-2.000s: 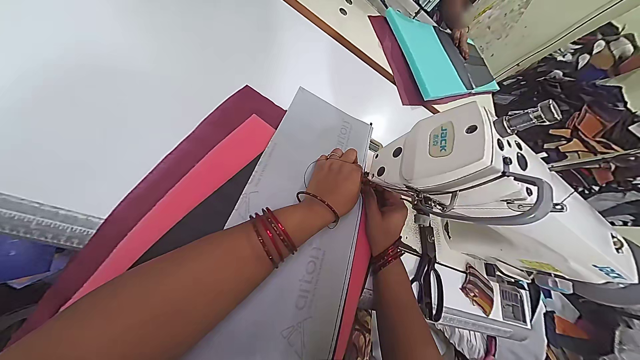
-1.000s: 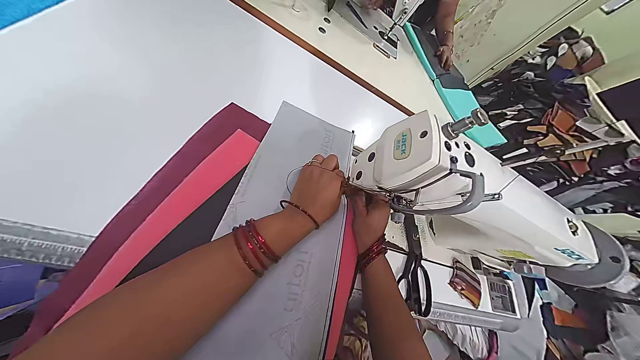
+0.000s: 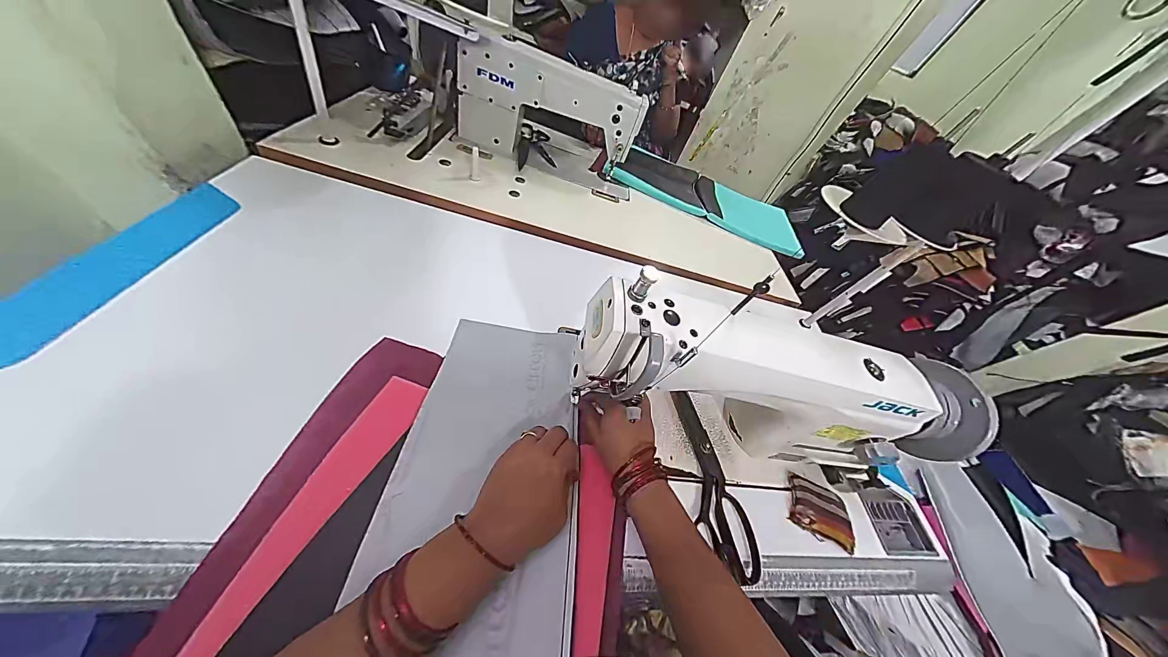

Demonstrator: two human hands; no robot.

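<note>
A white Jack sewing machine [image 3: 757, 356] stands on the table with its needle end over layered sheet material. The top layer is a grey printed sheet [image 3: 447, 447]; pink [image 3: 310, 511], dark and maroon [image 3: 338, 429] layers show at its left, and a pink strip runs along its right edge. My left hand [image 3: 529, 493] presses on the grey sheet near its right edge, fingers bent. Close by the presser foot, my right hand [image 3: 620, 429] holds the edge of the layers, its fingertips partly hidden by the machine head. Black-handled scissors [image 3: 716, 493] lie right of my right hand.
Behind the white table [image 3: 274, 301] is a second sewing machine [image 3: 547, 91], with a person beyond it and turquoise and black pieces [image 3: 753, 219] on its table. A blue strip [image 3: 119, 265] lies at the left. A brown striped swatch [image 3: 821, 511] lies right of the scissors; fabric scraps fill the right side.
The view has swung up, bringing the second machine into sight. Both hands remain on the layers by the needle end. The co-worker's hand no longer rests on the turquoise piece.
</note>
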